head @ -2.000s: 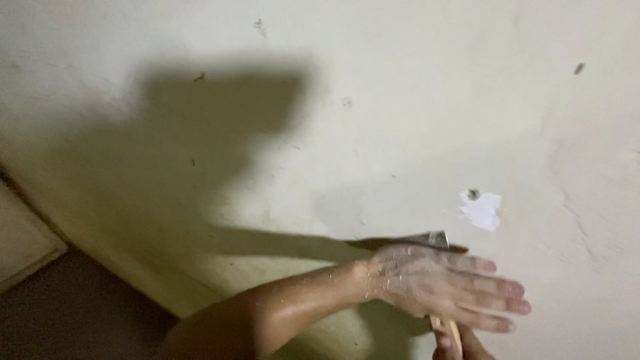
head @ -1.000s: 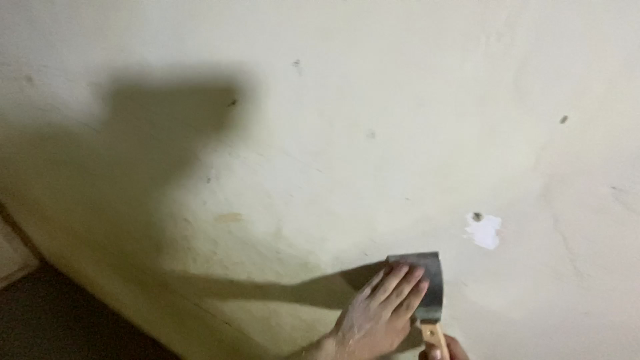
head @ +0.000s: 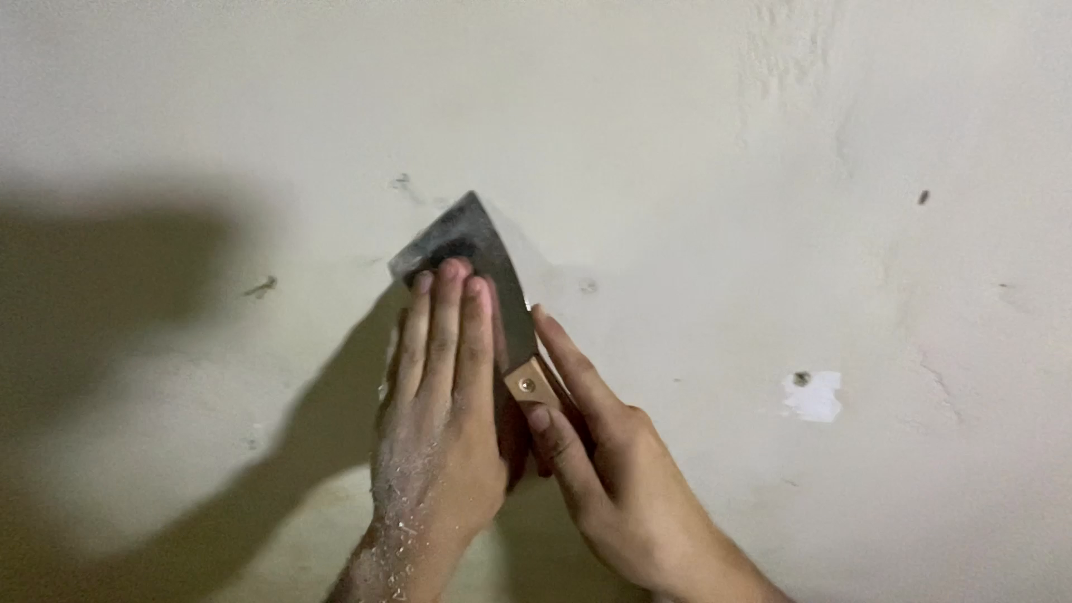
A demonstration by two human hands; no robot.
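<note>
A wide-bladed scraper, or putty knife (head: 494, 243), lies tilted against the painted wall (head: 636, 109), its blade edge toward the upper left. My right hand (head: 615, 469) grips its wooden handle (head: 536, 387), thumb on the near face and index finger along the side. Flat on the blade rest the extended fingers of my left hand (head: 444, 402), which is not wrapped around the tool. White flakes and dust cling to the back of that hand and its wrist. Part of the handle is hidden by my right hand.
A white patch (head: 816, 396) with a small dark hole stands out on the wall at right. Dark marks (head: 263, 287) lie left of the blade, and another small mark (head: 923, 197) is at upper right. Rough, uneven paint (head: 787, 50) shows near the top. Shadows cover the left side.
Both hands and the scraper have moved left and up along the wall, relative to the white patch. Two seconds ago my left hand was off the blade with fingers spread. The view has shifted.
</note>
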